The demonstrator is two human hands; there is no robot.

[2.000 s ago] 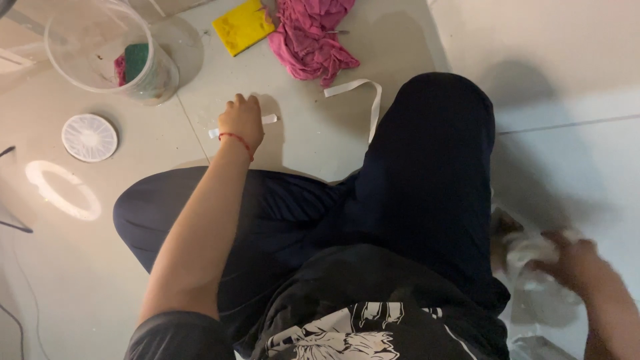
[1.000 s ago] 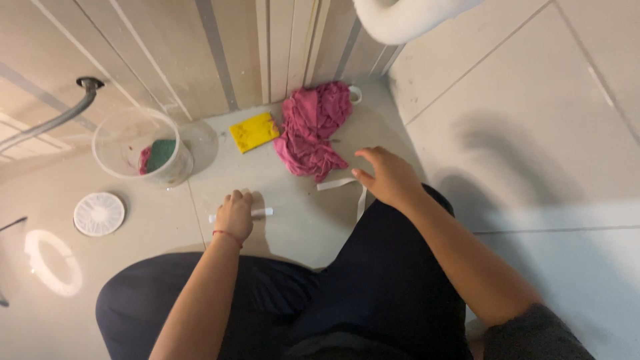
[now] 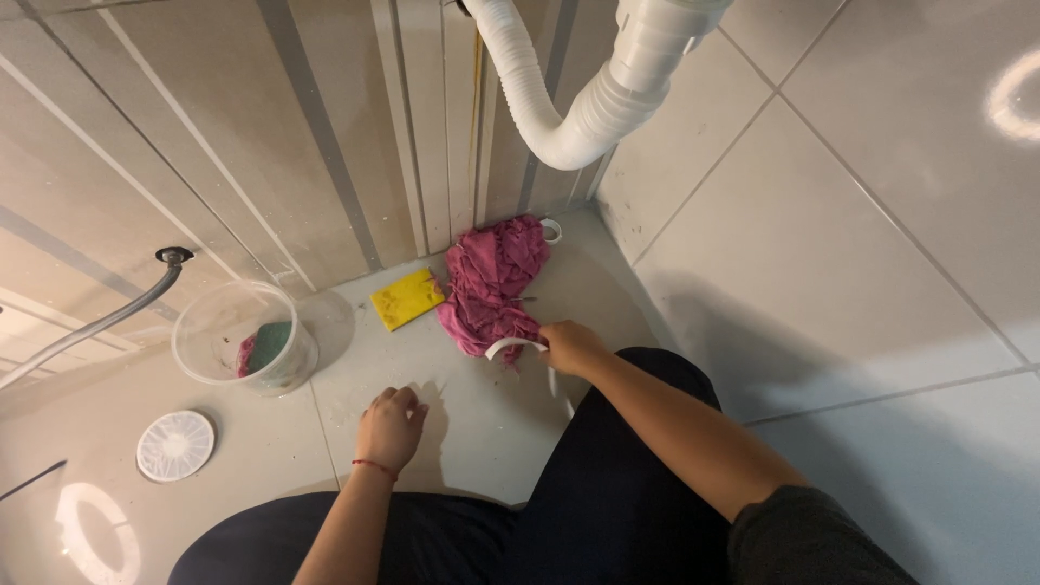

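My right hand pinches a narrow white strip at the near end of a crumpled pink cloth. One part of the strip curves left over the cloth; a blurred white length hangs below the fingers, beside my knee. My left hand, with a red cord bracelet at the wrist, is above the floor tiles, its fingers curled; whether anything is inside them is hidden. A yellow sponge lies against the cloth's left side. A small white ring shows at the cloth's far right edge.
A clear plastic tub holds a green scouring pad and something pink. Nearby is a round white floor drain cover. A white corrugated drain pipe hangs overhead, and a metal braided hose leaves the wall at left.
From the far right side two seconds ago, my right hand came over to the strip and has taken hold of it. The white piece seen under my left hand earlier no longer shows. The view has shifted toward the wall.
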